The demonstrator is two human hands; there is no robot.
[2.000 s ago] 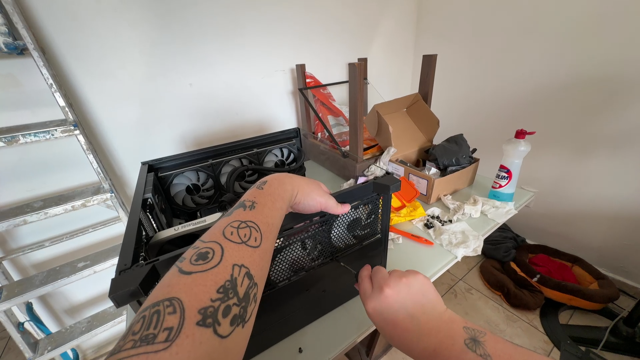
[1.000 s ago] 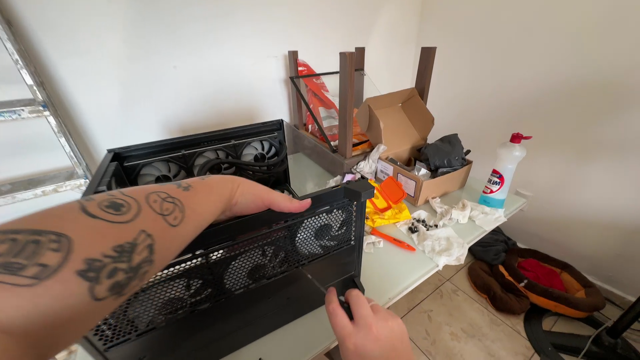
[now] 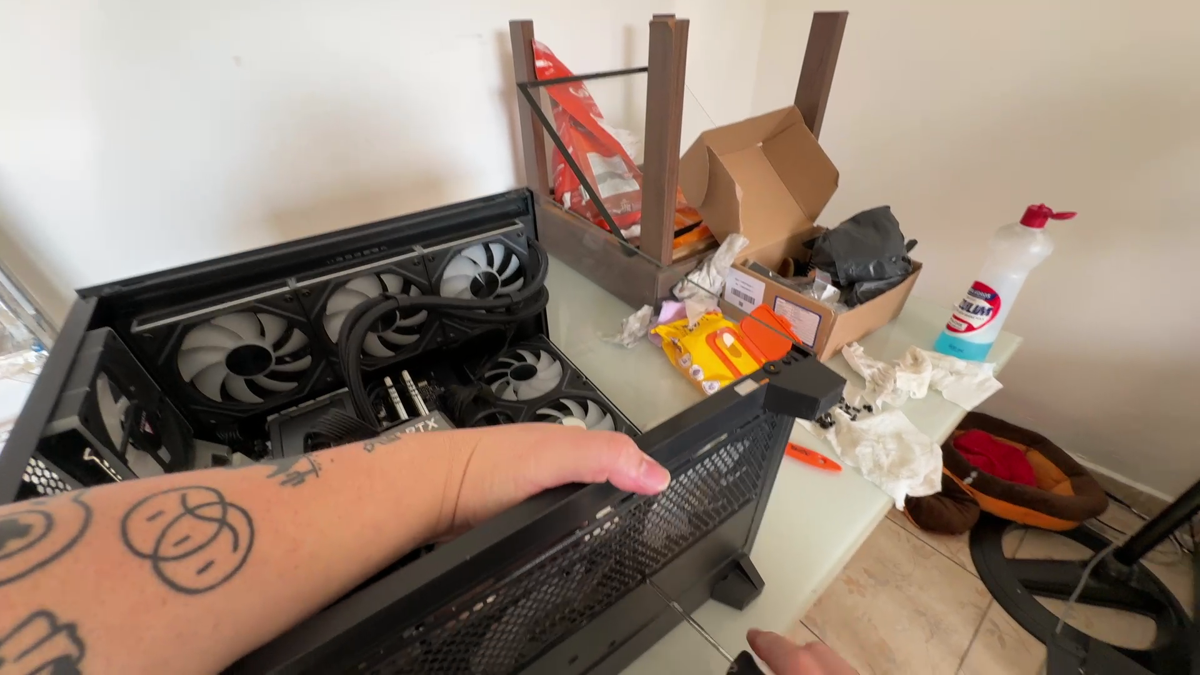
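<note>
A black computer case lies on its side on a glass-topped table, its fans, tubing and graphics card in view. My left hand rests over the near rail of the case, thumb along the edge, the other fingers hidden inside. At the bottom edge of the view, my right hand holds a screwdriver by its dark handle. The thin shaft points up and left to the case's lower panel, below the perforated mesh; whether the tip touches a screw cannot be told. Most of my right hand is out of view.
Beyond the case are a yellow wipes pack, an open cardboard box, an upturned wooden frame and a bottle. An orange tool and crumpled tissues with small dark screws lie near the table's right edge.
The view has moved closer to the case. My left hand stays over the case's rail, and my right hand, with the screwdriver, now sits lower in the view.
</note>
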